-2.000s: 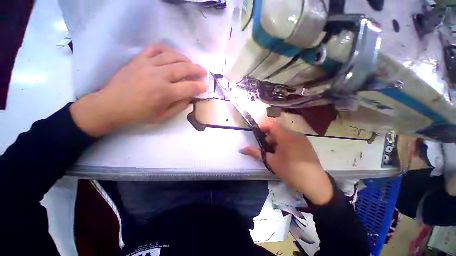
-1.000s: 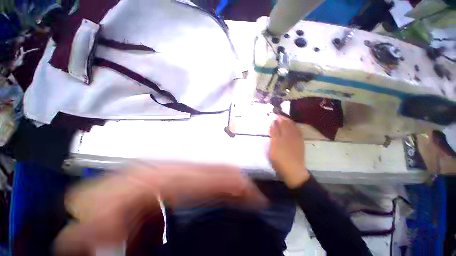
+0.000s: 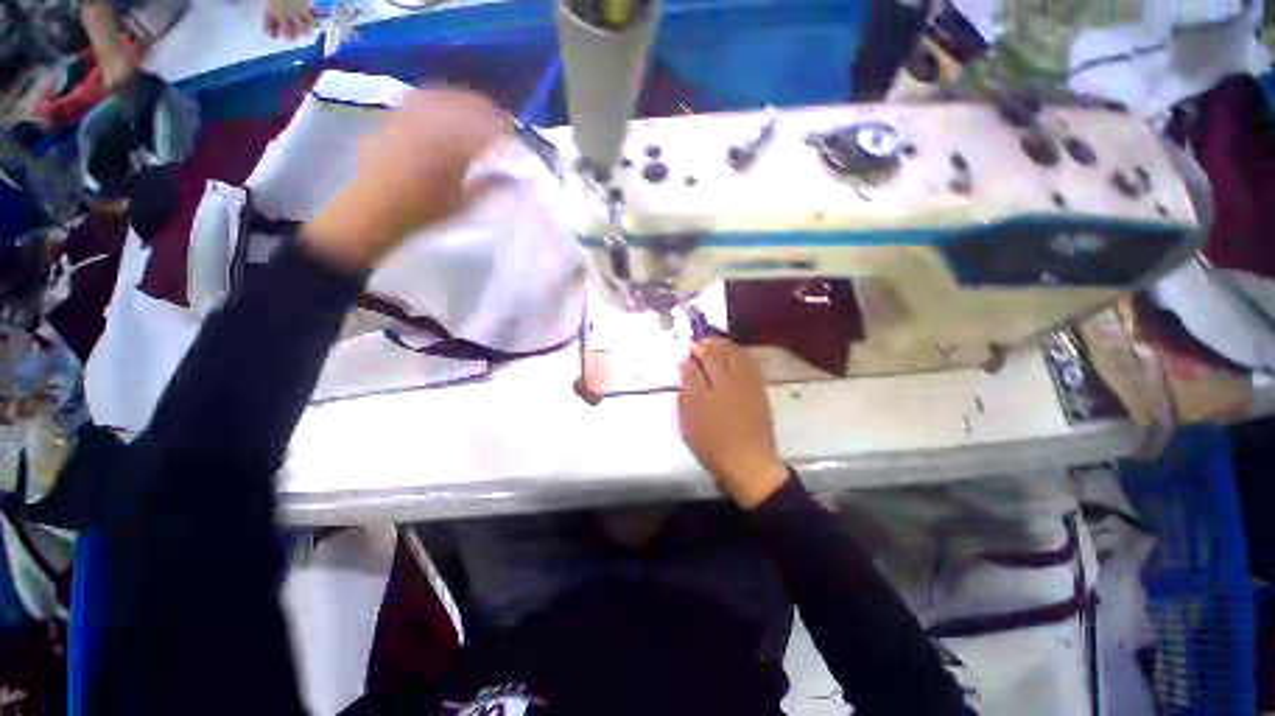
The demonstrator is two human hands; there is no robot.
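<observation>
The pale grey-white garment panel [image 3: 510,280], with maroon strips, lies on the table left of the needle. A small white-and-maroon piece [image 3: 217,249] is at its left. My left hand [image 3: 420,161] is blurred over the panel's upper part; its fingers and any hold on the cloth are unclear. My right hand [image 3: 727,417] is on the machine bed just right of the needle area. Its fingers are on a narrow dark thing that looks like the scissors [image 3: 701,325], mostly hidden by the hand. The presser foot area [image 3: 657,301] is in lamp glare.
The sewing machine [image 3: 867,182] spans the right, with a small maroon piece [image 3: 797,322] on its bed. A grey post [image 3: 601,91] rises above. Striped white cloth [image 3: 1007,602] and a blue basket [image 3: 1203,560] are below right. Another person's hand [image 3: 291,17] shows at the top left.
My left hand has gone from the table's front edge up over the panel. My right hand stays beside the needle. The view has shifted, showing more of the machine and the background.
</observation>
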